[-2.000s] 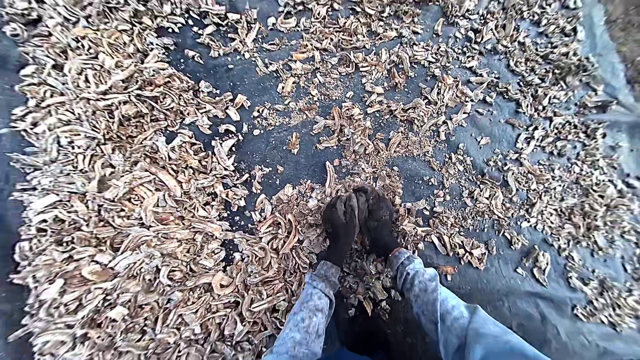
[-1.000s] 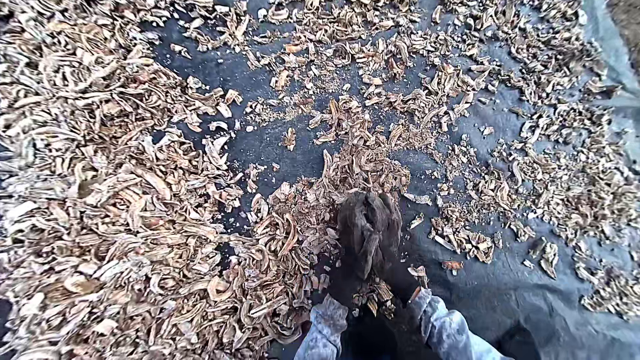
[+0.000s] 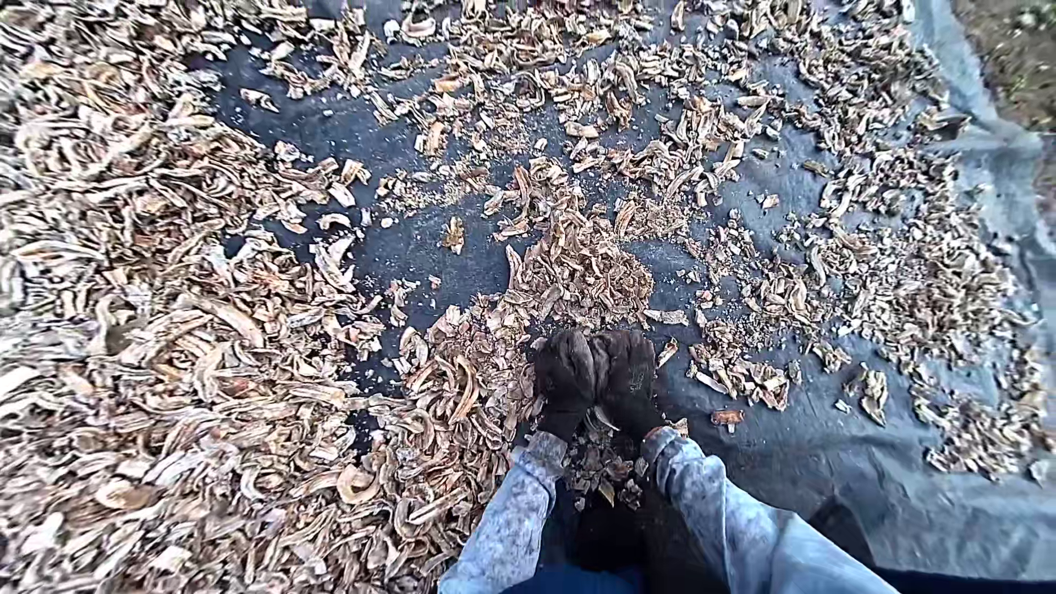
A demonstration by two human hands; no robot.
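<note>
My left hand (image 3: 566,381) and my right hand (image 3: 624,378), both in dark gloves, are side by side and touching low in the middle of the head view. Just beyond the fingertips lies a small heap of dried, curled plant slices (image 3: 590,276). Darker broken pieces (image 3: 601,466) lie between my wrists. The fingers point away and down, and their undersides are hidden, so whether they hold pieces cannot be told. Pale curled slices (image 3: 466,388) lie close beside my left hand.
A thick layer of the dried slices (image 3: 181,371) covers the left side of a dark ground sheet (image 3: 429,247). Thinner scatterings (image 3: 924,272) spread over the right side. Past the sheet's right edge, bare ground (image 3: 1006,58) shows at the top right.
A second ago my hands were pressed closer together with the fingers overlapping; now they lie side by side with their backs up.
</note>
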